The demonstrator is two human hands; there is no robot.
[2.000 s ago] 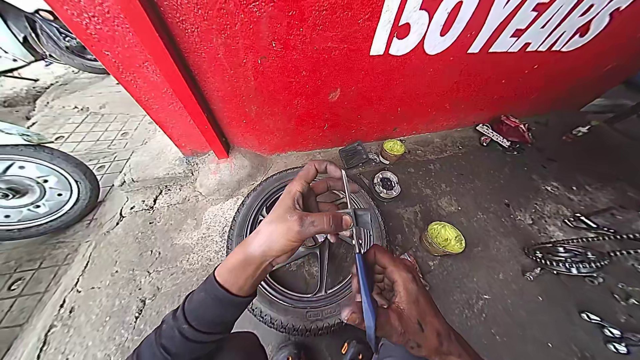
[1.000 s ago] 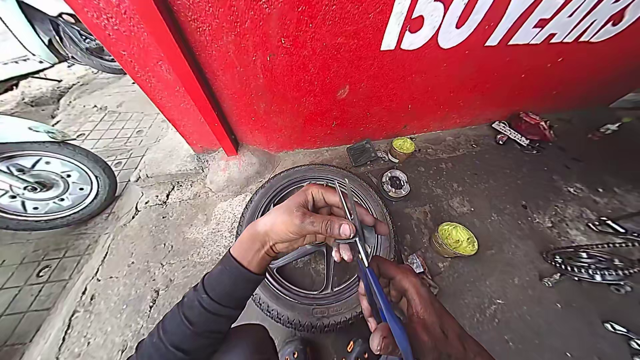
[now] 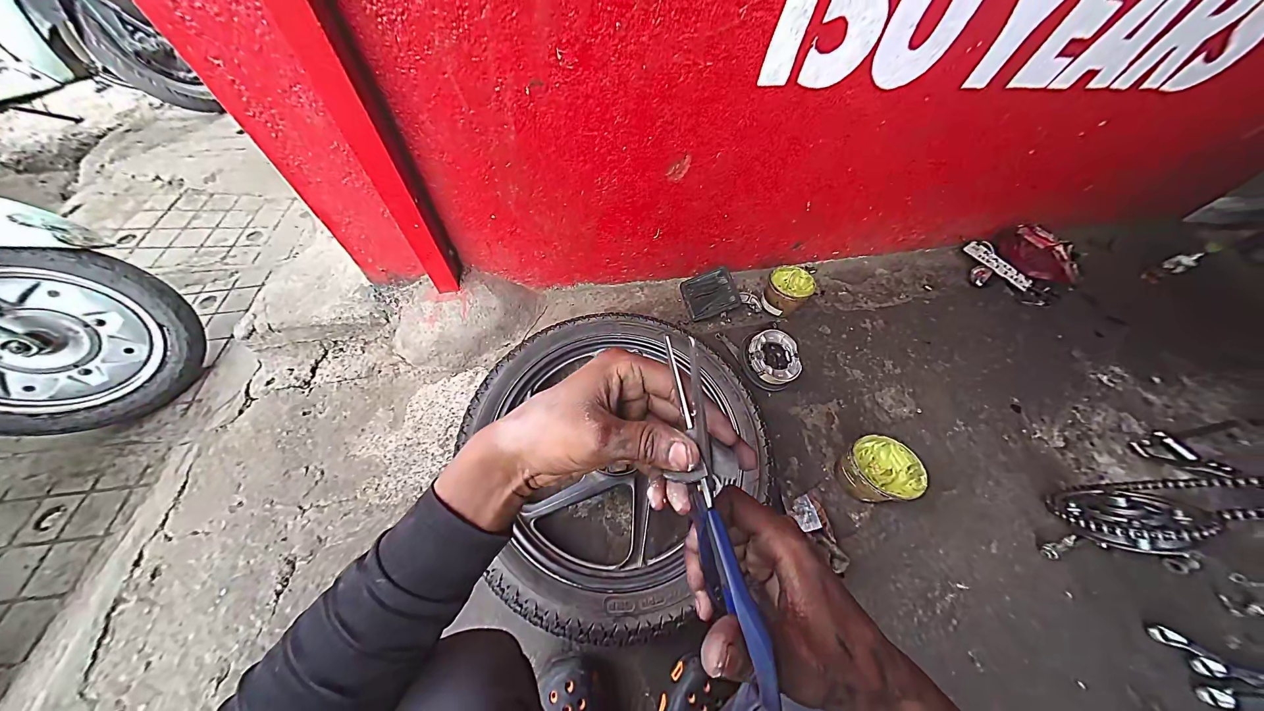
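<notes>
My left hand [image 3: 622, 425] is over a spoked motorcycle wheel with its tyre [image 3: 632, 602], which lies flat on the ground. Its thumb and fingers pinch a small grey metal piece [image 3: 686, 476]. My right hand [image 3: 790, 602] grips the blue handles of a long-nosed tool, probably pliers [image 3: 733, 583]. The tool's thin metal jaws point away from me, slightly apart at the tips, and pass beside the left fingertips. Whether the jaws touch the small piece cannot be told. The palm of my right hand is partly hidden.
A red wall [image 3: 632, 178] stands ahead. Near its foot are a dark tray [image 3: 709, 293], a tub of yellow grease [image 3: 790, 286] and a round metal part [image 3: 773, 356]. Another grease tub [image 3: 886, 468] is right of the wheel. A chain [image 3: 1155, 489] lies far right; a mounted wheel [image 3: 79, 341] stands left.
The tool's jaws and handles, close together in the oldest frame, have spread a little. Both hands remain over the wheel, the left still pinching the small piece.
</notes>
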